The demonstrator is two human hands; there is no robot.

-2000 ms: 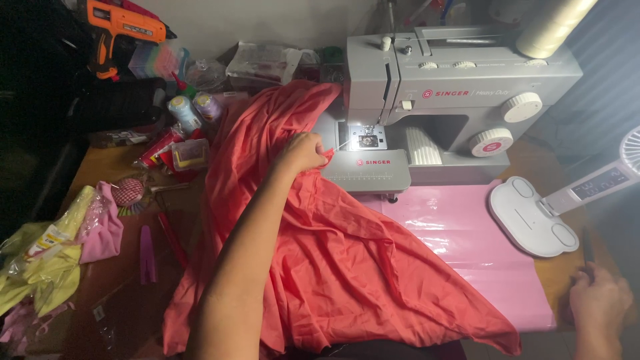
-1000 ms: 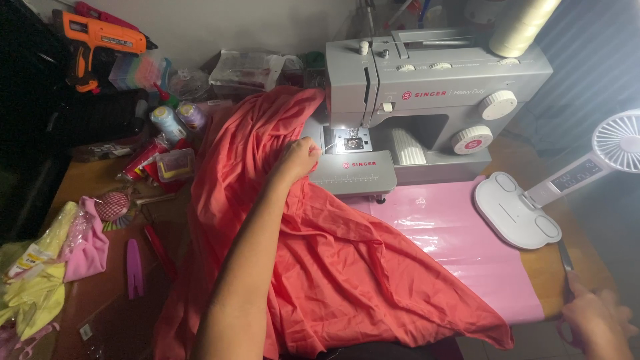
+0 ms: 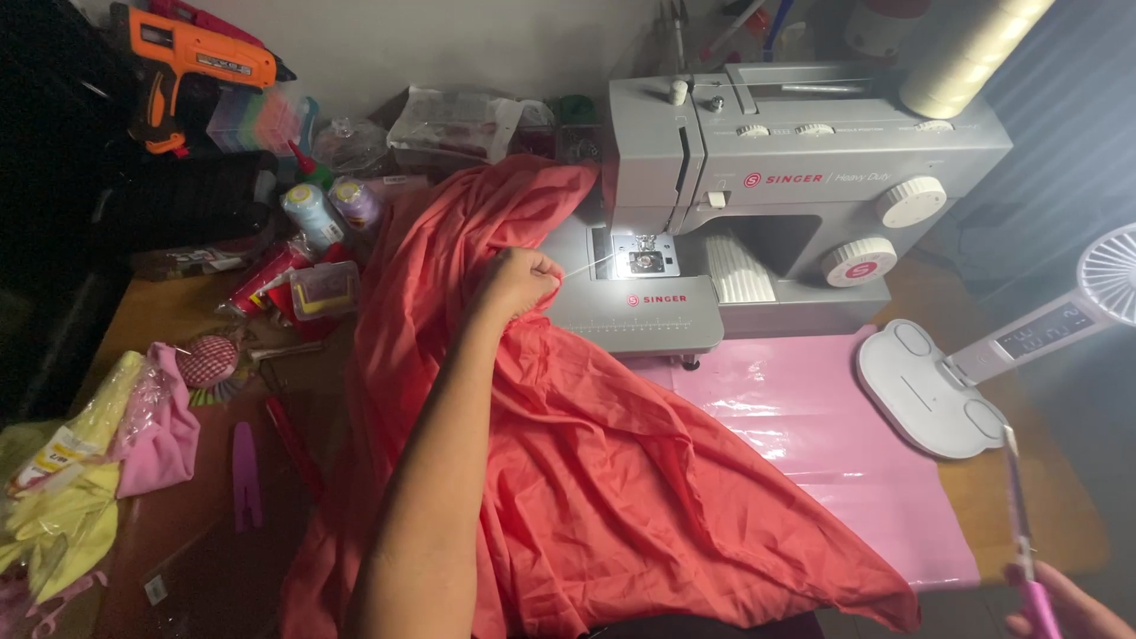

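Note:
My left hand (image 3: 524, 282) pinches the gathered edge of a coral-red fabric (image 3: 612, 479), just left of the bed of a grey Singer sewing machine (image 3: 657, 311). A thread (image 3: 590, 264) runs from that hand toward the lit needle area. At the lower right, my right hand (image 3: 1061, 603) holds a pair of scissors (image 3: 1021, 515) by the pink handle, blades pointing up and seemingly together. The fabric spreads over the table's middle and down past its front edge.
A white lamp with a fan-like head (image 3: 932, 390) stands on the right, beside a pink plastic sheet (image 3: 799, 435). Thread spools (image 3: 312, 216), a checked pincushion (image 3: 209, 359), an orange glue gun (image 3: 200, 62) and bagged yellow cloth (image 3: 71, 497) lie on the left.
My right hand has raised the scissors from low on the right; their blades now point up near the lamp base. My left hand has stayed on the fabric beside the machine.

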